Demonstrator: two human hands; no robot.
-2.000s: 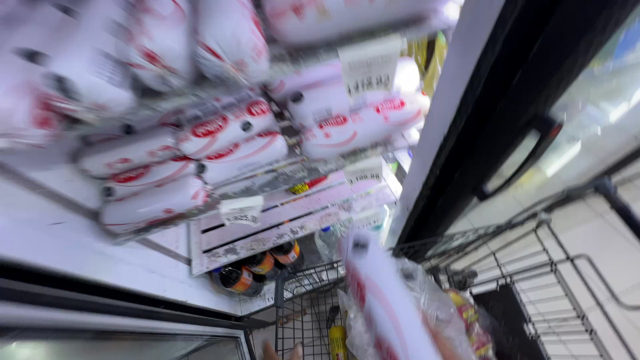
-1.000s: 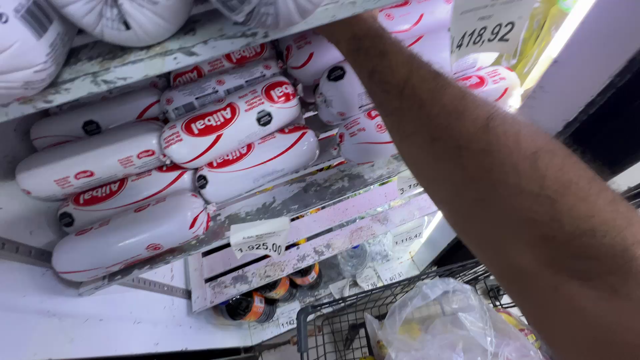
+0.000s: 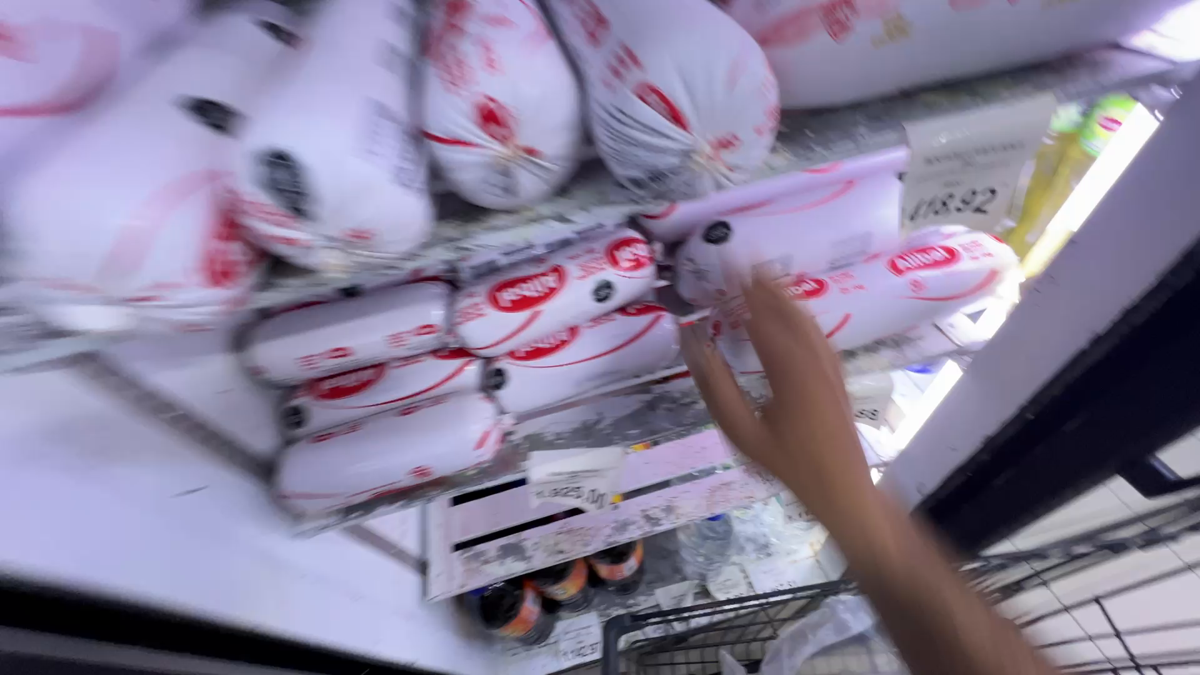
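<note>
My right hand (image 3: 783, 375), blurred, reaches in from the lower right with thumb and fingers apart and nothing seen between them. Its fingertips are over the near ends of white plastic-wrapped rolls with red Alibal marks (image 3: 923, 262); whether they touch cannot be told. Left of the hand, more such rolls (image 3: 553, 286) lie stacked on the middle shelf. Larger tied white packages (image 3: 502, 103) hang over the edge of the shelf above. My left hand is out of view.
A wire shopping cart (image 3: 722, 605) with a clear plastic bag (image 3: 825, 637) stands below right. Price tags (image 3: 577, 476) hang at the shelf edges. Dark jars or bottles (image 3: 511, 605) sit on the lower shelf. A dark door frame (image 3: 1078, 441) borders the right side.
Two seconds ago a white roll was over the cart beside a hand. One second ago my right arm reached deep under the upper shelf; now the hand is lower and in plain sight before the rolls.
</note>
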